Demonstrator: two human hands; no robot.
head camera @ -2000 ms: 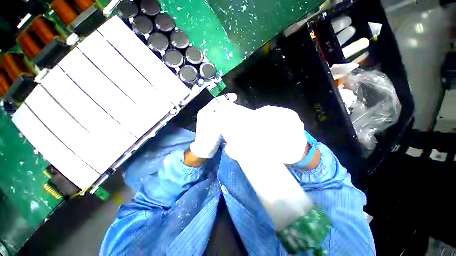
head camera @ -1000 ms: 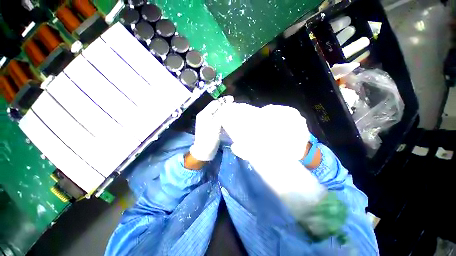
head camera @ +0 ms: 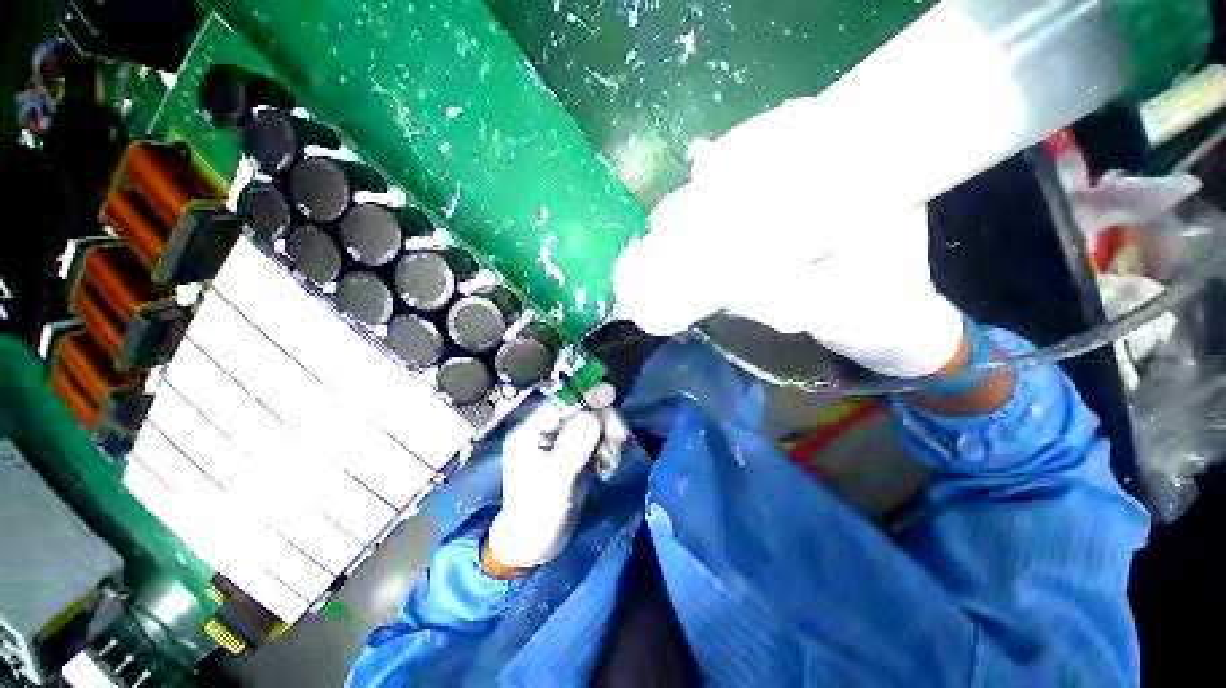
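Note:
My right hand (head camera: 793,242), in a white glove, grips the white translucent glue cartridge (head camera: 1002,94), which points down-left; its green end is at the top right. The nozzle tip is hidden by the glove. My left hand (head camera: 545,477), in a white glove, is at the corner of the circuit board, its fingertips by a small green part (head camera: 580,379); whether it holds that part I cannot tell. The board carries black capacitors (head camera: 373,234) with grey round tops, a row of white flat bars (head camera: 303,444) and orange-copper coils (head camera: 124,289).
The green bench surface (head camera: 444,121) has white glue specks. A clear air hose (head camera: 1076,343) curves below my right hand and over its wrist. A black bin (head camera: 1076,269) with a clear plastic bag (head camera: 1183,403) stands at the right. Grey equipment (head camera: 54,538) is at the lower left.
My right hand and the cartridge have swung up, so the green end now points to the top right. My left hand has separated from the right and is at the board corner. The view has shifted.

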